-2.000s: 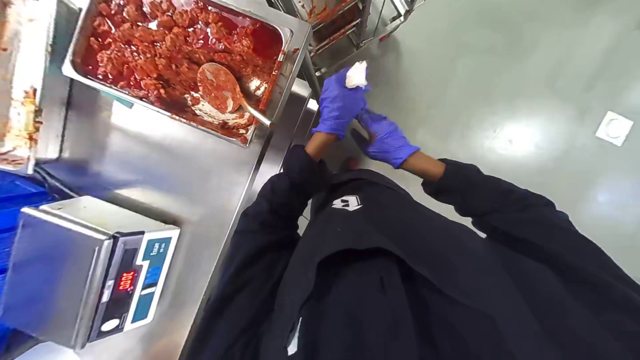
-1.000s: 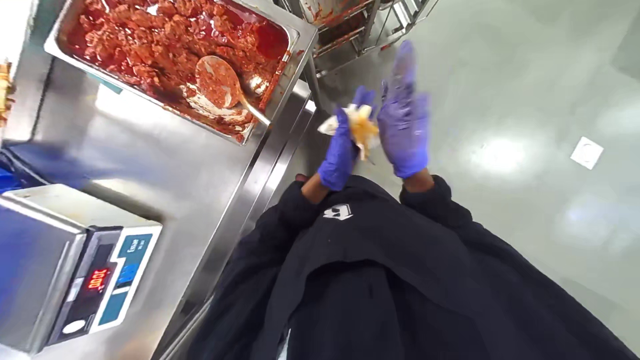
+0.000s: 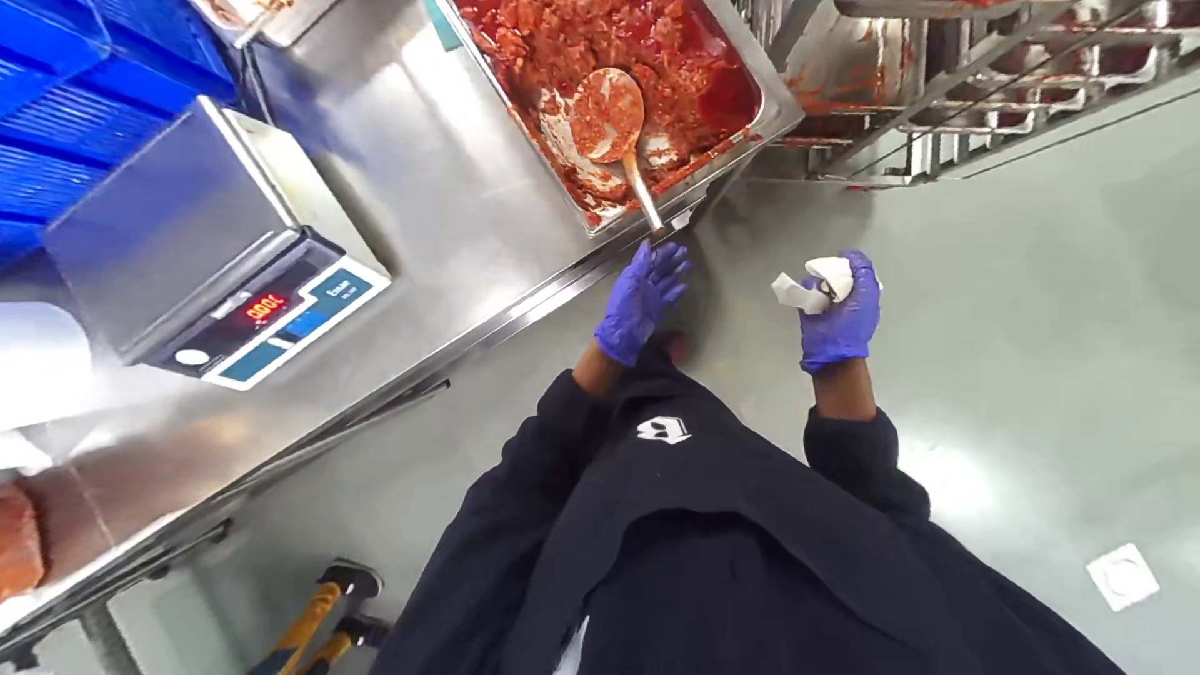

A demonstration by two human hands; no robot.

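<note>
My left hand [image 3: 645, 298], in a purple glove, is held palm up with its fingers apart and nothing in it, just below the ladle's handle tip. My right hand [image 3: 844, 314], also gloved, grips a crumpled white paper or cloth wipe [image 3: 814, 286] over the floor. Near my left hand, a steel tray [image 3: 780, 111] of red sauced, chunky food [image 3: 553, 33] sits at the bench edge. A ladle or large round spoon [image 3: 609, 114] coated in sauce lies in it, its handle across the rim.
A digital scale [image 3: 216, 253] with a steel platform stands on the steel bench [image 3: 441, 206]. Blue plastic crates [image 3: 94, 103] are behind it. A metal rack [image 3: 937, 103] with stained trays is at upper right. Another person's legs and shoes [image 3: 328, 609] show at lower left.
The wipe was in my left hand a second ago and is now in my right. My hands have moved apart. The view has shifted, showing more of the bench and crates.
</note>
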